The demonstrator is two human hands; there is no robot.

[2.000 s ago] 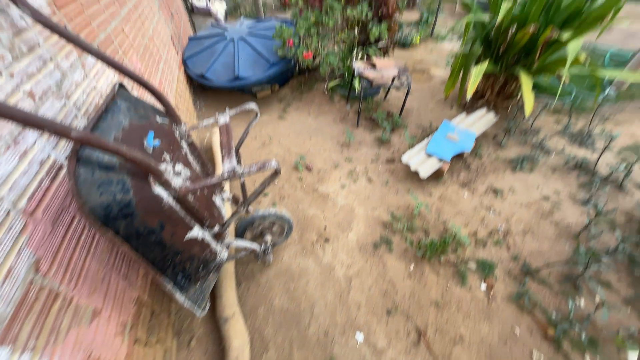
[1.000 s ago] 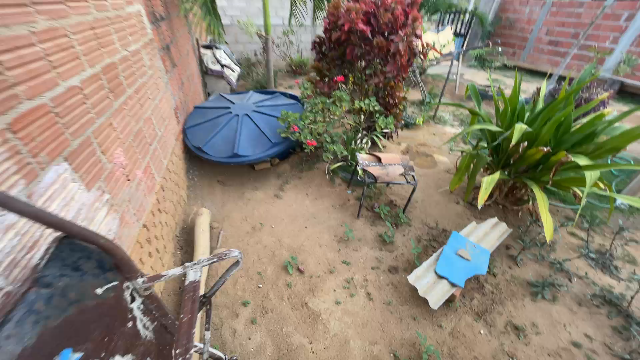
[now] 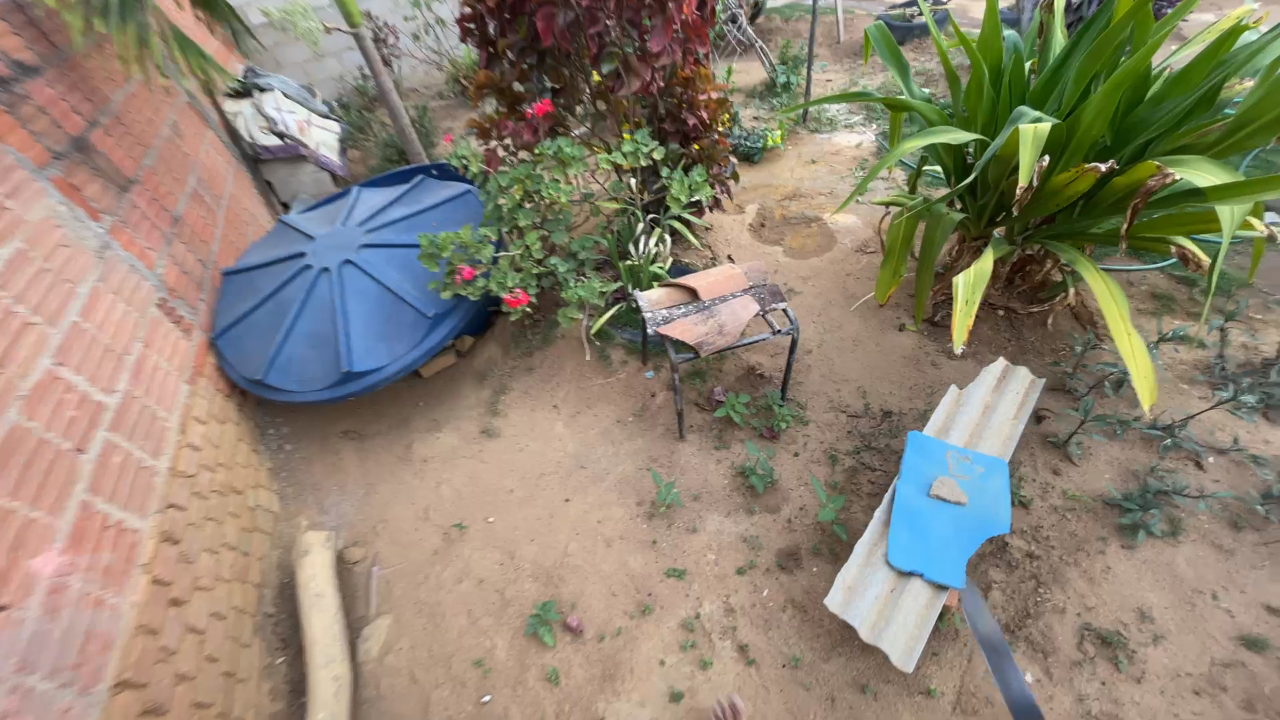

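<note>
Neither my left hand nor my right hand can be made out. At the bottom edge a small bit of skin [image 3: 728, 708] shows, fingertips or toes, I cannot tell which. A long, flat, dark blade-like strip [image 3: 1000, 655] enters from the lower right; whatever holds it is out of frame. Its upper end is by a blue sheet piece [image 3: 935, 540] with a small stone [image 3: 948, 490] on it. The blue piece lies across a corrugated roofing sheet [image 3: 890, 620] on the soil. A metal-framed stool [image 3: 680, 395] carries broken clay tiles [image 3: 710, 325].
A brick wall [image 3: 70, 370] runs along the left, with a wooden log [image 3: 323, 630] beside it. A round blue tank lid [image 3: 340, 270] leans low near the wall. Flowering bushes [image 3: 590, 200] and a long-leaved plant [image 3: 1050, 170] stand farther back. Small weeds [image 3: 543, 622] dot the ground.
The view has moved forward and the wheelbarrow by the wall has left it. The dark strip and the bit of skin have come into view at the bottom.
</note>
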